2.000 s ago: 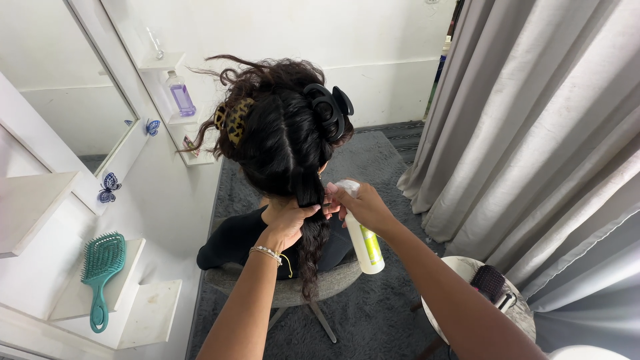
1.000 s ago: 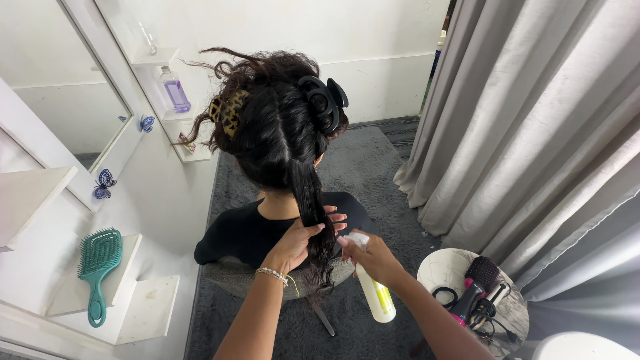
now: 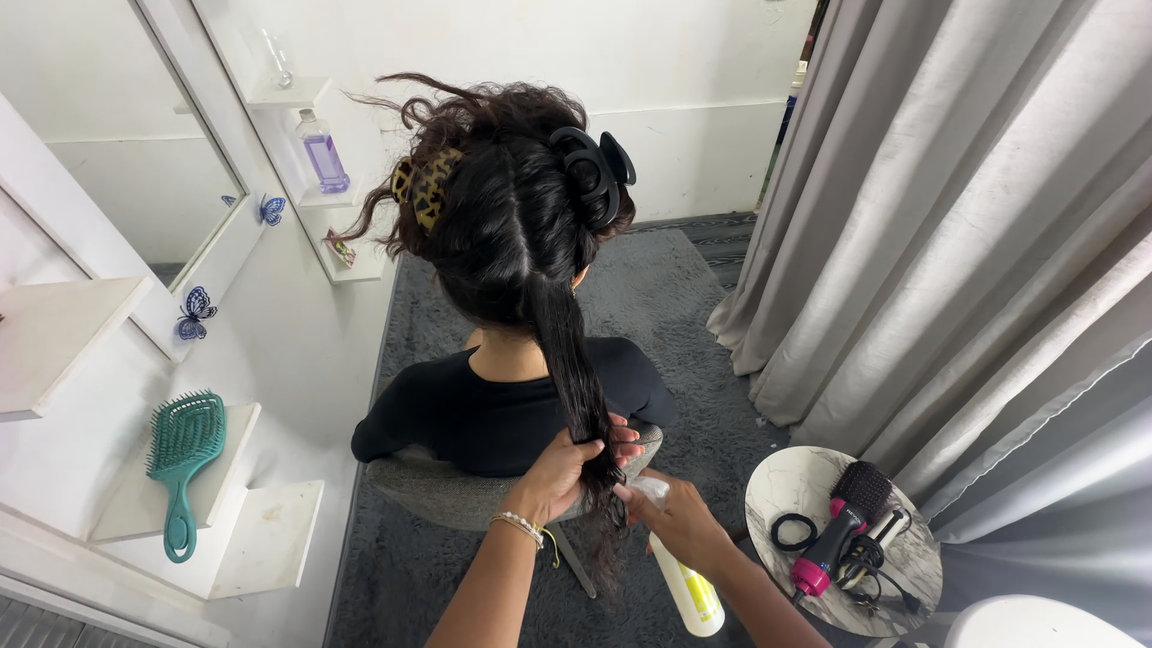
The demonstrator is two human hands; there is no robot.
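Observation:
A person in a black top sits with their back to me, dark hair parted down the middle. A leopard-print claw clip [image 3: 427, 191] holds the left part, a black claw clip [image 3: 598, 173] the right. From the nape a long lock of hair [image 3: 572, 369] is drawn toward me. My left hand [image 3: 569, 468] grips this lock low down, fingers behind it and thumb in front. Beside it, my right hand [image 3: 675, 517] holds a white spray bottle [image 3: 688, 589] by its neck, tilted, its thumb and finger near the curly ends of the lock.
A teal hairbrush [image 3: 184, 450] lies on a white wall shelf [image 3: 234, 441] at left. A bottle of purple liquid [image 3: 324, 157] stands higher up. At right, a round marble-look table [image 3: 769, 486] bears a hot-air brush [image 3: 841, 531], a corded styling tool and a black ring, beside grey curtains [image 3: 909, 225].
Both hands have moved lower along the lock, toward its ends. More of the lock now shows straight and smooth above my left hand. The spray bottle has stayed in my right hand.

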